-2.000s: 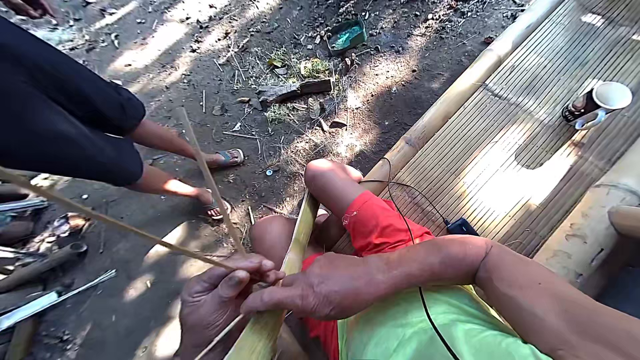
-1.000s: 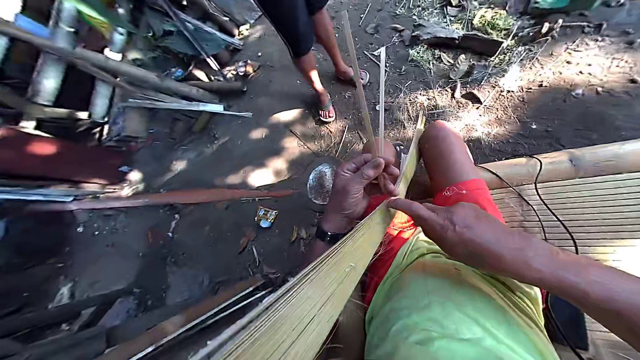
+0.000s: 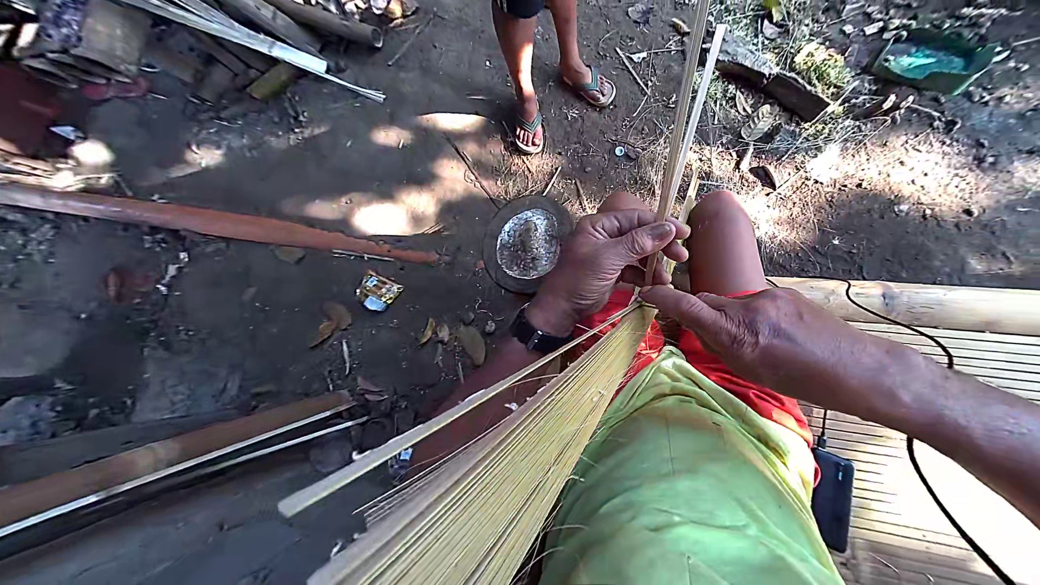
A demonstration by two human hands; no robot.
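My left hand (image 3: 617,252), with a dark band at the wrist, grips thin split bamboo strips (image 3: 681,122) that rise upright from its fingers. Close against it, my right hand (image 3: 715,325) has its thumb and fingers closed on the narrow end of a fanned bundle of pale bamboo strips (image 3: 504,463). The bundle widens toward the lower left, over my lap and beside the green shirt. One thicker strip (image 3: 422,443) runs separately along the bundle's left side. The fingers partly hide where the strips meet.
A person's feet in flip-flops (image 3: 530,130) stand ahead. A round dish-like object (image 3: 526,244) lies on the ground near my left wrist, with a long brown pole (image 3: 219,223) farther left. On the right are a slatted bamboo bench (image 3: 934,309), a black cable (image 3: 918,463) and a dark device (image 3: 834,497).
The view has swung a lot. The strips in my left hand, spread apart one second ago, now stand nearly together. The fanned bundle shows more fully than two seconds ago.
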